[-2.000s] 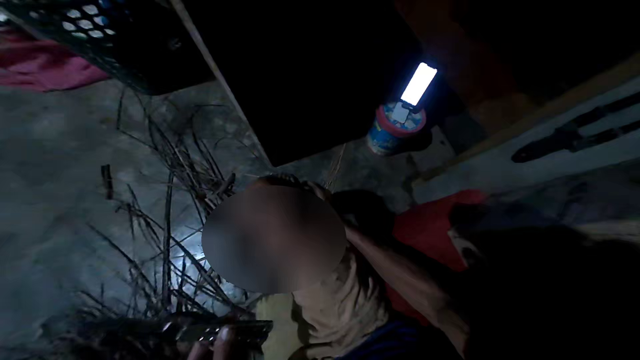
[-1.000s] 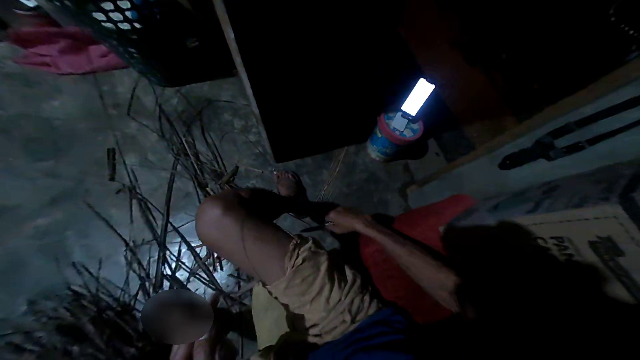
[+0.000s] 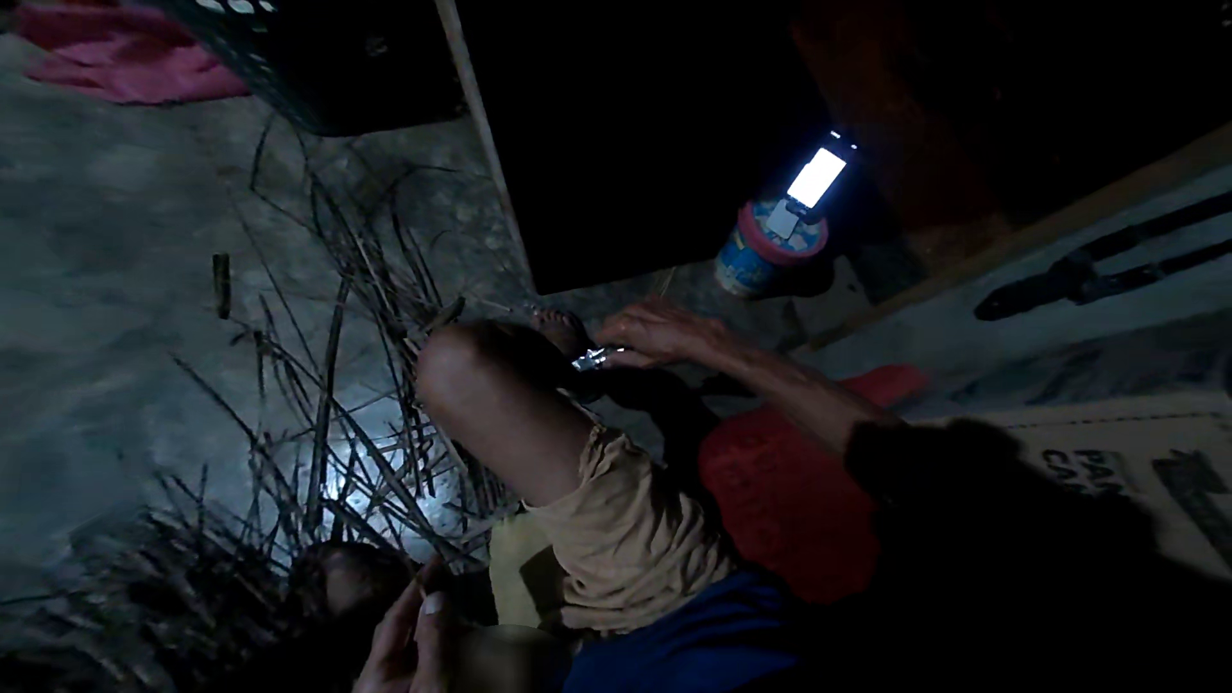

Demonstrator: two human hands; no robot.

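My right hand (image 3: 654, 332) reaches in from the right, past my bent knee (image 3: 462, 385) and close to my bare foot (image 3: 560, 329). Its fingers are closed on a small shiny metal tool (image 3: 595, 358), whose kind I cannot tell. At the bottom left, my left hand (image 3: 409, 630) has thumb and fingers close together near a thin brown strip; the dark hides whether it grips the strip. Thin dry sticks (image 3: 332, 404) lie scattered on the concrete floor beside the knee, with a denser dark heap (image 3: 144, 597) at the lower left.
A lit lamp (image 3: 818, 178) stands on a blue tub with a pink lid (image 3: 756, 255). Behind is a dark panel (image 3: 491, 144). A plastic basket (image 3: 269, 82) and pink cloth (image 3: 125, 58) lie upper left. Red fabric (image 3: 789, 500), a printed cardboard box (image 3: 1078, 433) and long-handled cutters (image 3: 1049, 279) are at right.
My right hand has moved nearer my foot, and the shiny metal tool now shows at its fingers. My left hand shows more fully at the bottom than one second ago.
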